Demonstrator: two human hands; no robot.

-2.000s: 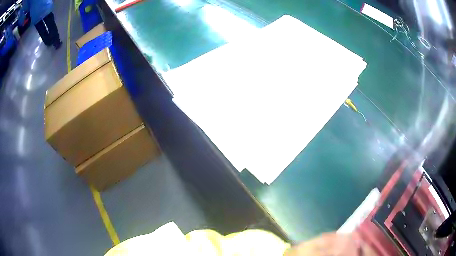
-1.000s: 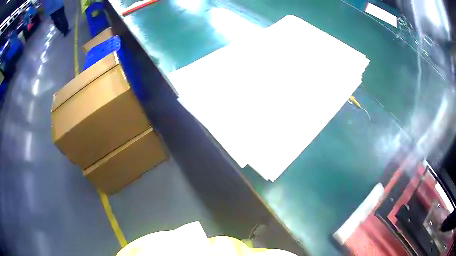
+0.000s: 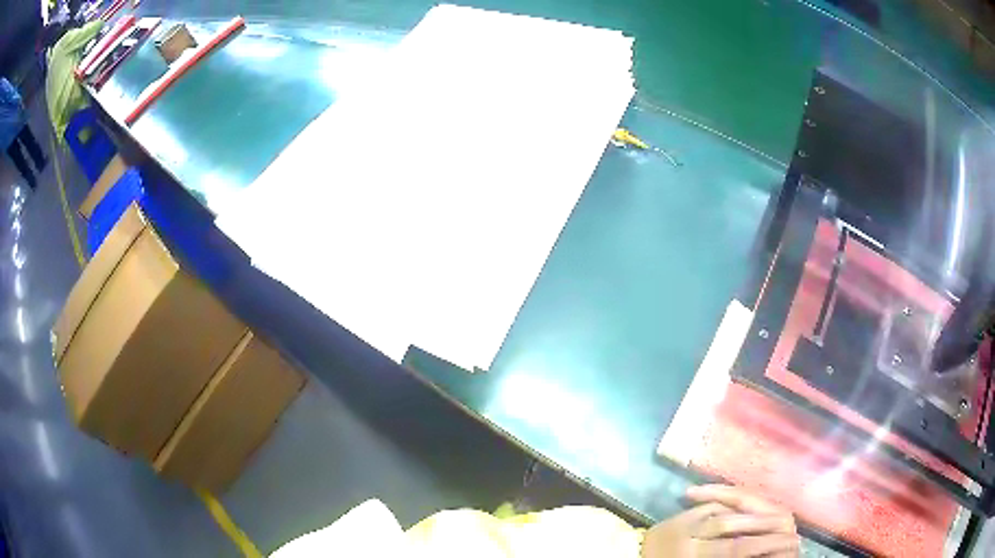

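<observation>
My left hand, with a yellow sleeve, is at the bottom edge, partly cut off. Its fingers lie together at the front left corner of the red base pad; whether anything is under them is hidden. My right hand is not in view. A black frame with screws lies over the pad. A clear plate sits inside it, with a dark plunger at or above it. A pale strip runs along the pad's left side.
A large stack of white sheets lies on the green bench left of the fixture. A small yellow-handled tool is beside it. A long red rod lies further down. Cartons and blue bins stand beside the bench. People are far left.
The view has turned right, so the sheets sit further left and more of the fixture shows. My left hand, out of view one second ago, now shows at the pad's corner.
</observation>
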